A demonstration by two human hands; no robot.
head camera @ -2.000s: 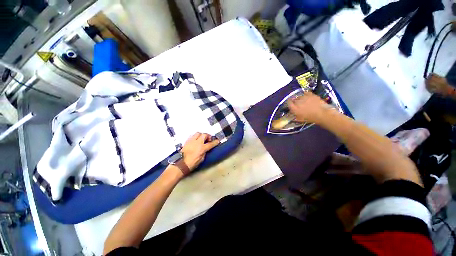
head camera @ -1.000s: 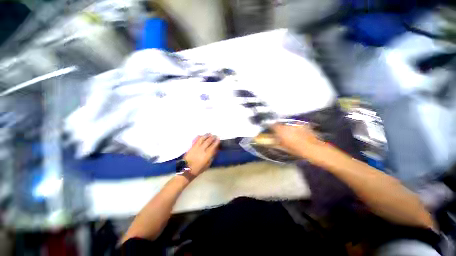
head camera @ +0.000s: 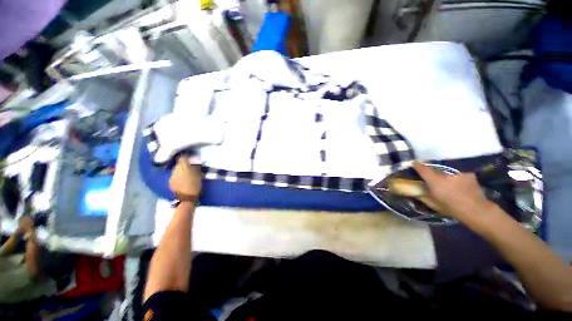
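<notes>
The checked garment point(head camera: 291, 135) lies white side up on the navy ironing board point(head camera: 276, 195), with a black-and-white checked band along its near edge. My left hand point(head camera: 186, 178) grips the garment's near edge at its left end, where the cloth is bunched. My right hand point(head camera: 448, 191) is closed on the handle of the steam iron point(head camera: 417, 210). The iron's pointed tip is at the right end of the checked band. Whether its soleplate touches the cloth cannot be told.
A dark iron rest pad point(head camera: 464, 247) is at the right end of the white table point(head camera: 433, 94). A blue block point(head camera: 272, 32) stands behind the board. At the far left are a grey-framed bin point(head camera: 125, 157) and part of another person point(head camera: 25, 251).
My left hand has moved left along the garment's near edge. My right hand has brought the iron from the pad to the board's right end. The checked band now lies straighter, and the view has shifted.
</notes>
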